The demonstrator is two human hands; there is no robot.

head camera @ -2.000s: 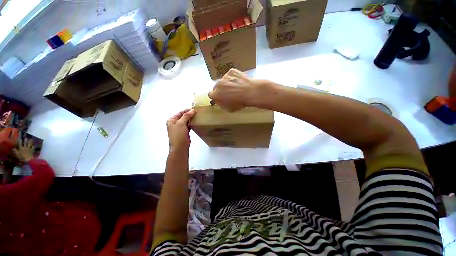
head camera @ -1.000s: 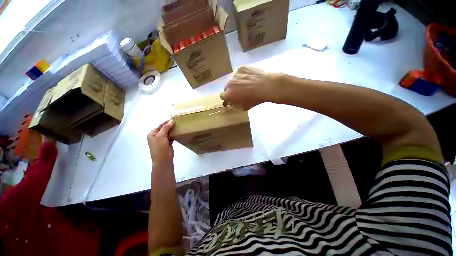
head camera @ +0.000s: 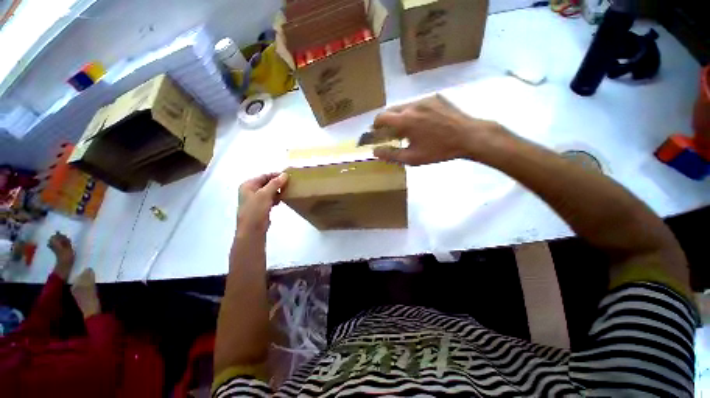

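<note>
A brown shipping carton (head camera: pixel 348 204) with dark print stands at the table's front edge, its top slit along the middle and one flap slightly raised at the back. My left hand (head camera: pixel 259 200) grips its left top corner. My right hand (head camera: pixel 416 132) is above the carton's right top end, fingers curled around a small dark tool, perhaps a cutter blade (head camera: pixel 365 139); most of it is hidden.
An open carton (head camera: pixel 340 87) of orange boxes and another brown carton (head camera: pixel 442 37) stand behind. An empty carton (head camera: pixel 152 136) lies left, a tape roll (head camera: pixel 255 110) near it. A black handled tool (head camera: pixel 604 58) is back right. A person in red sleeves (head camera: pixel 48 303) is at left.
My right hand has moved along the carton top from its left part to its right end. My left hand stays at the left corner. The view has shifted.
</note>
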